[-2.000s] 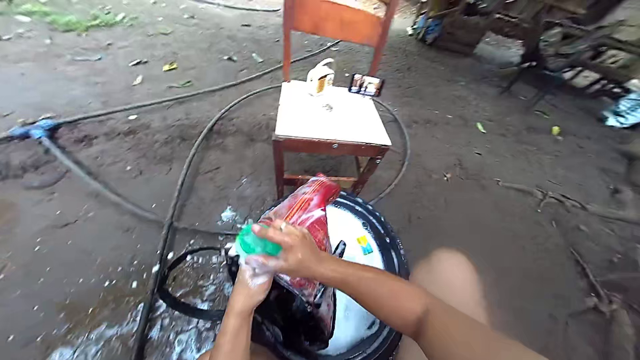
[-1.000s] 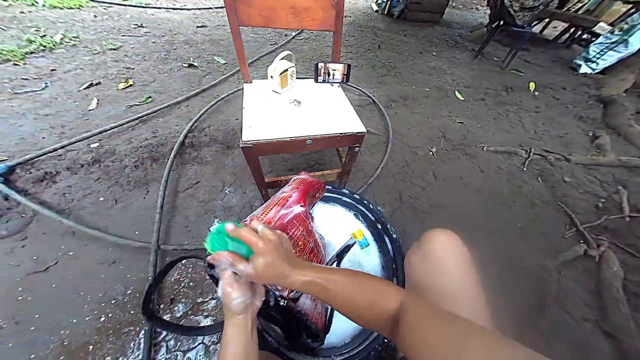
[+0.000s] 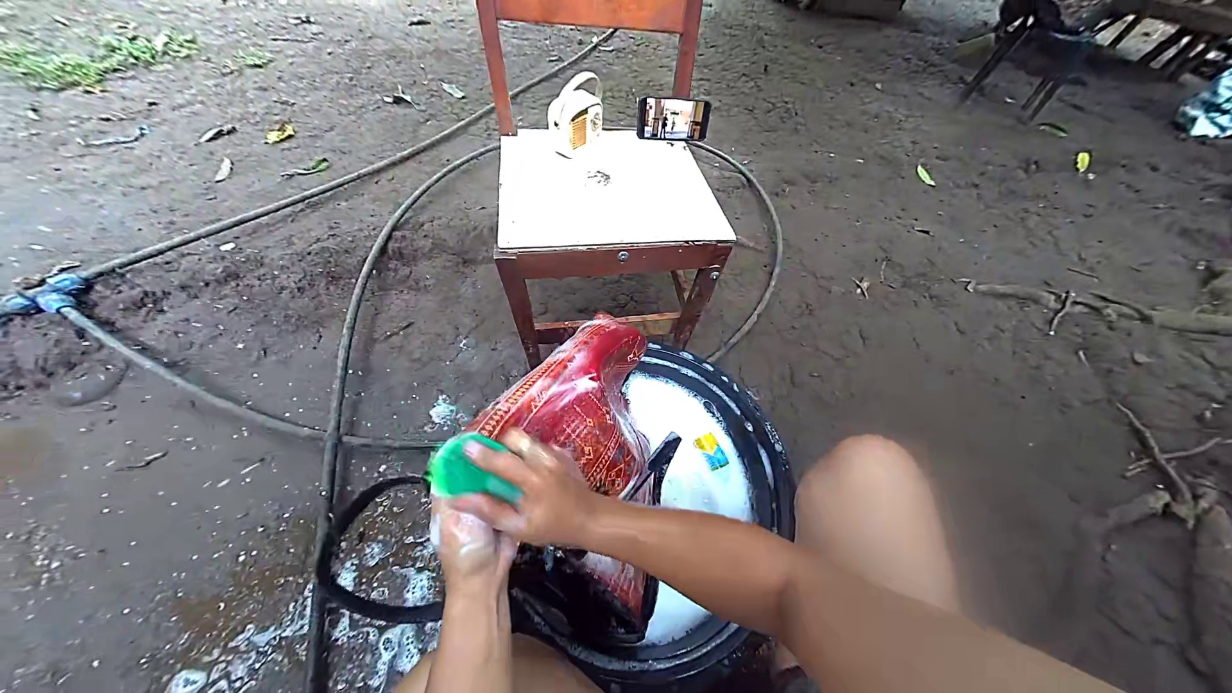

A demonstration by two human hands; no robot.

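Observation:
My right hand (image 3: 544,486) holds a green scrubber (image 3: 474,469), pressed at the left edge of a wet red patterned fabric bag (image 3: 577,404) with black parts. Just below it, my soapy left hand (image 3: 470,544) is closed around the bag's edge; the fingers are partly hidden. The bag lies over a round black tub (image 3: 770,472) filled with white suds (image 3: 698,491). A small yellow and blue packet (image 3: 711,450) rests in the suds. From the bag's left side a black strap (image 3: 332,577) loops down to the wet ground.
Beyond the tub stands a wooden chair (image 3: 616,260) bearing a small cream device with a handle (image 3: 577,120) and a propped phone (image 3: 673,118). Dark hoses (image 3: 356,298) with a blue-wrapped joint (image 3: 58,292) cross the muddy ground at left. Roots (image 3: 1155,316) lie at right.
Both hands stay together at the bag's left edge, with the green scrubber still in my right hand. The view has shifted somewhat.

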